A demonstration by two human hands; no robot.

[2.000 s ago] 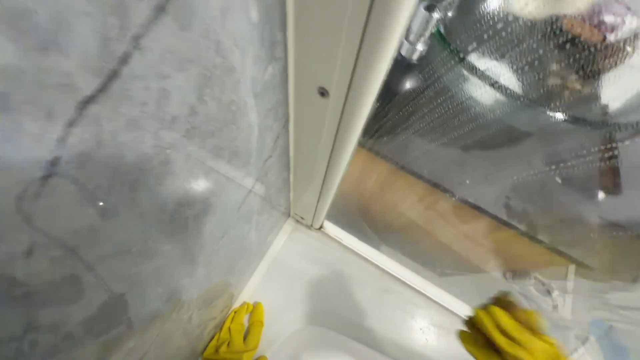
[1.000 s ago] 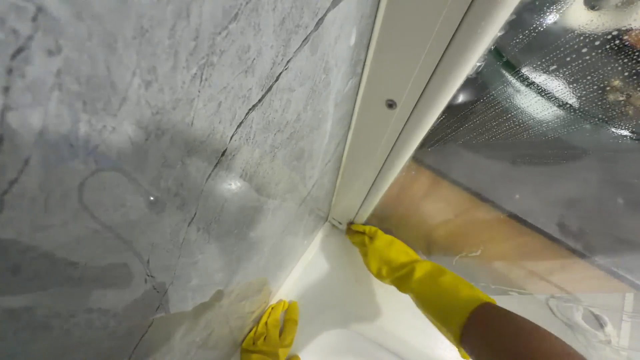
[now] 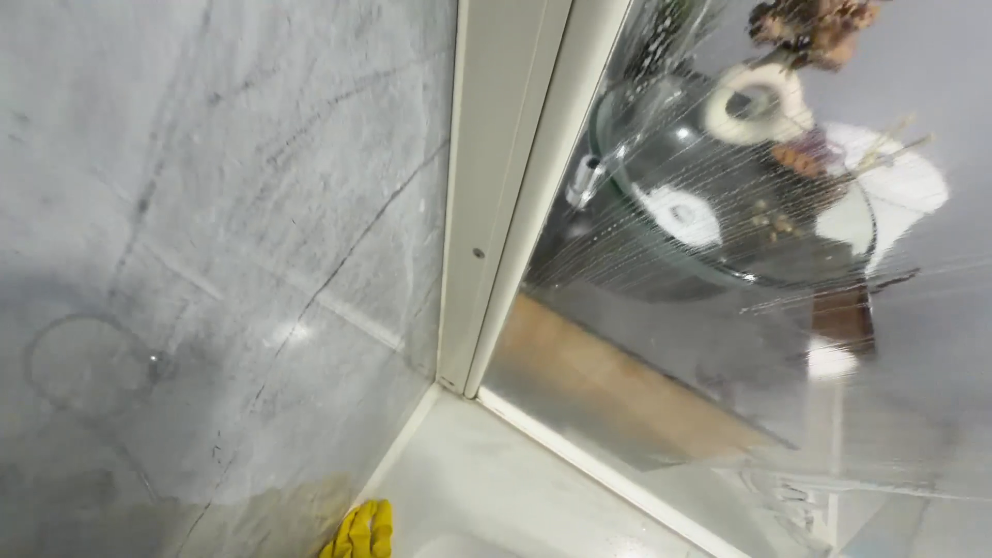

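My left hand, in a yellow rubber glove (image 3: 359, 531), is at the bottom edge of the view, where the grey marbled wall panel (image 3: 232, 232) meets the white shower tray (image 3: 480, 473). Only the gloved fingers show, close to the wall's foot; whether they hold anything is hidden. My right hand is out of view. A cream upright frame profile (image 3: 504, 194) with a screw stands in the corner, and the wet glass shower panel (image 3: 775, 372) extends from it to the right.
Behind the glass are a glass basin (image 3: 736, 271), a chrome tap (image 3: 583, 182), dried flowers (image 3: 814, 31) and a wooden board (image 3: 620, 380). A white bottom rail (image 3: 589, 465) runs along the tray's edge under the glass.
My right gloved hand, which touched the foot of the frame profile one second ago, has left the view. My left hand remains at the wall's foot.
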